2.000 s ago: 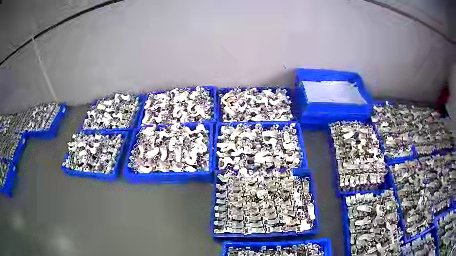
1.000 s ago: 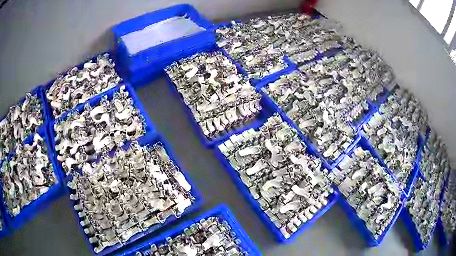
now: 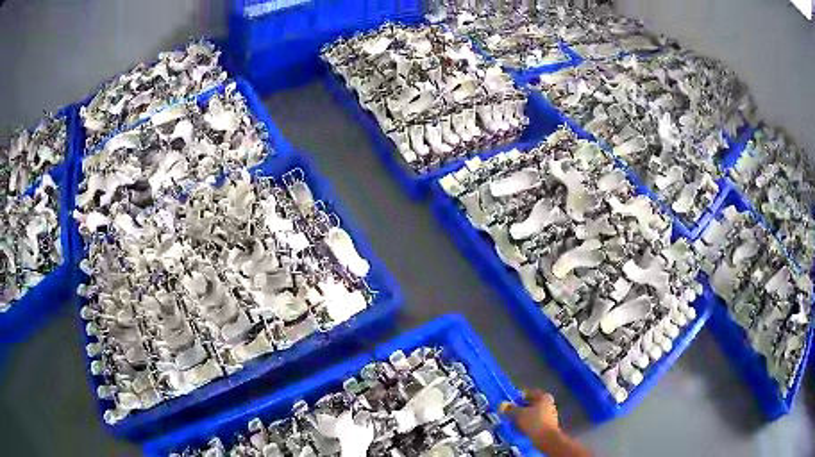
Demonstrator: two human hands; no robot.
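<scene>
The nearest blue crate is at the bottom of the view, cut off by the lower edge. It holds rows and loose pieces of white-and-metal mechanism subassemblies. My right hand is at the crate's right rim, with its fingers closed on the rim; the hand is small and blurred. My left hand is not in view.
More blue crates full of subassemblies stand on the grey floor: a large one just beyond, one to the right, and several farther left and right. A stacked blue crate stands by the wall at the back.
The view has swung right and moved closer and lower over the crates. My right hand has come into view at the nearest crate's rim.
</scene>
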